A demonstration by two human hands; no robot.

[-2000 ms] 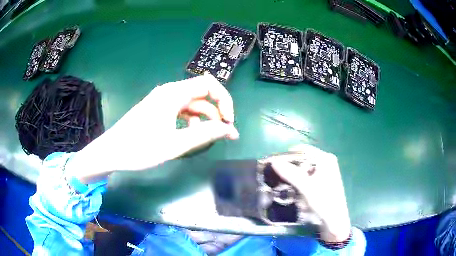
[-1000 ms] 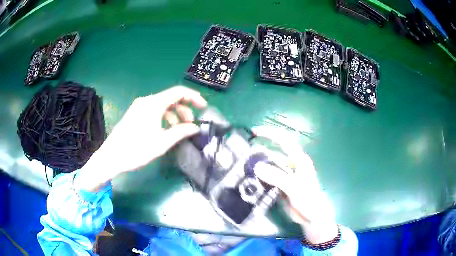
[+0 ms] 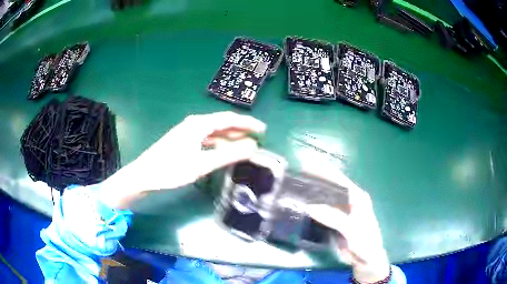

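Observation:
An opened camera unit [image 3: 283,208] is held between my hands near the table's front edge, blurred by motion. Its half with the pale rim and light ring is at the left, and the other, greyish half is at the right. My left hand [image 3: 214,147] has its fingers on the upper left edge of the ringed half. My right hand [image 3: 356,222] grips the right half, with the thumb across its face. I cannot make out a gasket on the unit. A tangled black gasket pile [image 3: 71,143] lies at the left, beside my left forearm.
Several waiting units [image 3: 310,69] lie board side up in a row at upper centre-right. Another pair [image 3: 58,69] lies at upper left. Thin pale strips [image 3: 317,145] lie on the green mat [image 3: 167,72] beyond my right hand. Dark items [image 3: 411,25] stand at the far right edge.
The unit has turned, so the ringed half is now at the left instead of the lower right. My left hand has moved right onto it. My right hand still holds the unit.

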